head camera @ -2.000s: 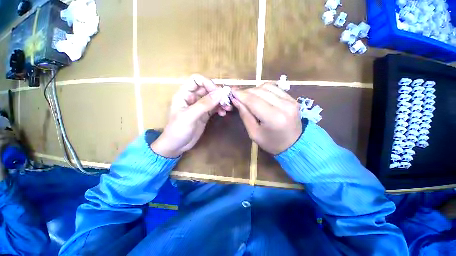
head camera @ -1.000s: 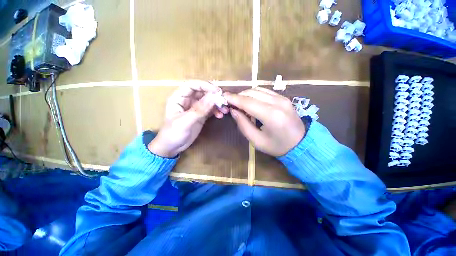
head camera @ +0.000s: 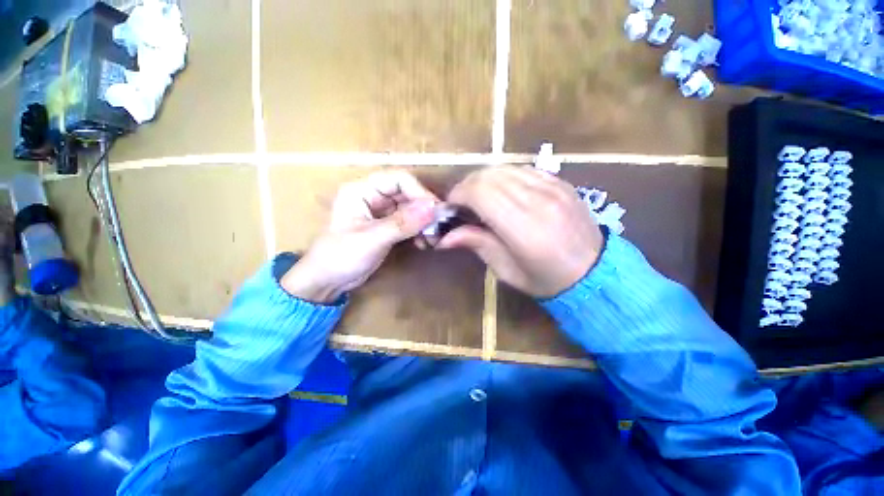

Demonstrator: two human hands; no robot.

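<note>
My left hand (head camera: 363, 232) pinches a small white plastic housing (head camera: 441, 219) between thumb and fingertips, just above the brown bench. My right hand (head camera: 528, 228) meets it from the right, fingers curled over the part and thumb below; a dark spot shows between its fingertips and the part. Whether my right fingers hold a tiny piece of their own is too blurred to tell. Loose white housings (head camera: 603, 209) lie beside my right wrist, partly hidden by it, and a single one (head camera: 547, 158) lies just beyond my right hand.
A black tray (head camera: 741, 223) at right holds white parts in close columns. A blue bin (head camera: 746, 48) heaped with white parts is at upper right, with loose parts (head camera: 690, 58) beside it. A control box (head camera: 87, 73) with white crumpled material and cables stands upper left. A blue-ended cylinder (head camera: 44, 242) and another person's sleeve are far left.
My right hand has turned further over the part, and its fingers now cover more of it. The blue-ended cylinder and the other person's sleeve have come further into view at left.
</note>
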